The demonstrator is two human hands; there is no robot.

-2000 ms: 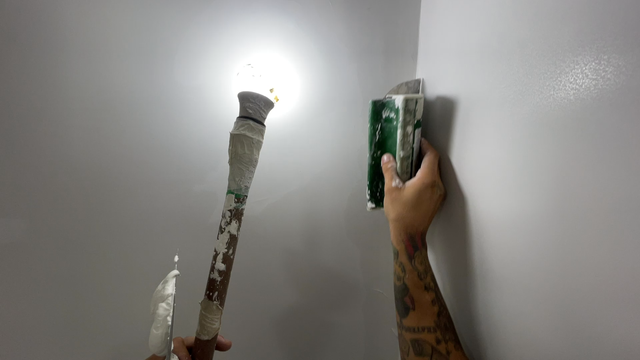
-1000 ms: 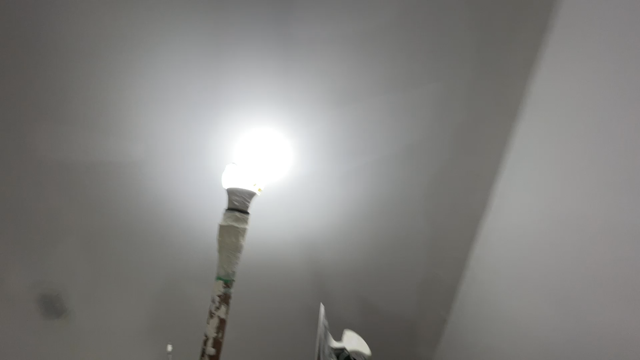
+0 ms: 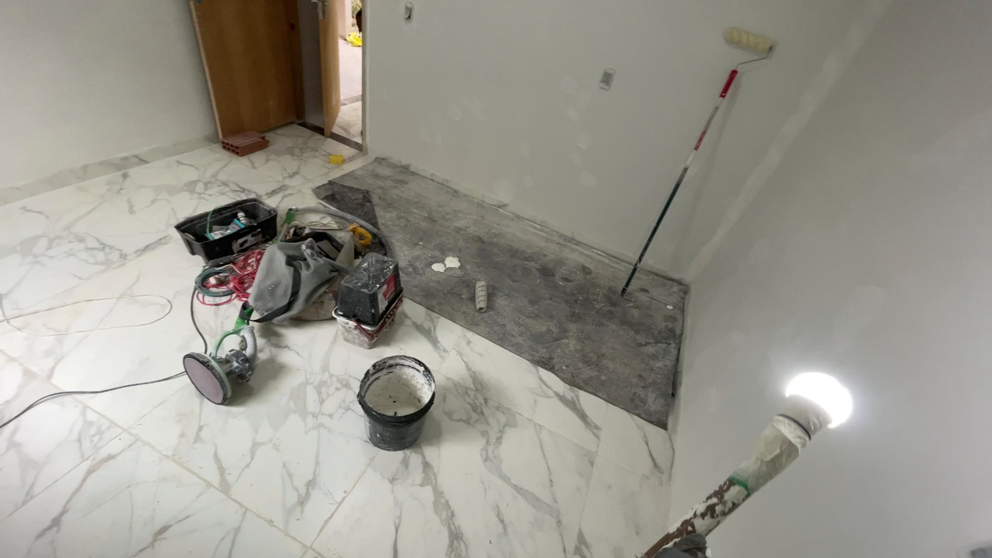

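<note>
A lit bulb [image 3: 820, 397] glows at the top of a taped, paint-spattered pole [image 3: 717, 504] that rises from the lower right edge, beside the right wall. Neither my left hand nor my right hand can be made out in this view; a small dark shape at the pole's foot is unclear. On the marble-look floor stands a black bucket [image 3: 396, 422] with white compound inside. A paint roller [image 3: 749, 40] on a long extension pole [image 3: 674, 190] leans against the far wall.
A disc wall sander [image 3: 208, 378] with its cable lies left of the bucket. Behind it are a grey bag [image 3: 291, 279], a black tool tray [image 3: 232, 246] and an upturned black container [image 3: 372, 288]. A roller sleeve [image 3: 481, 296] lies on the dark floor sheet [image 3: 542, 310]. A door [image 3: 332, 66] stands ajar.
The view has swung from the lit wall corner down to the floor. Two seconds ago one hand held a green-backed trowel against the wall and the other was at the pole; both have left view.
</note>
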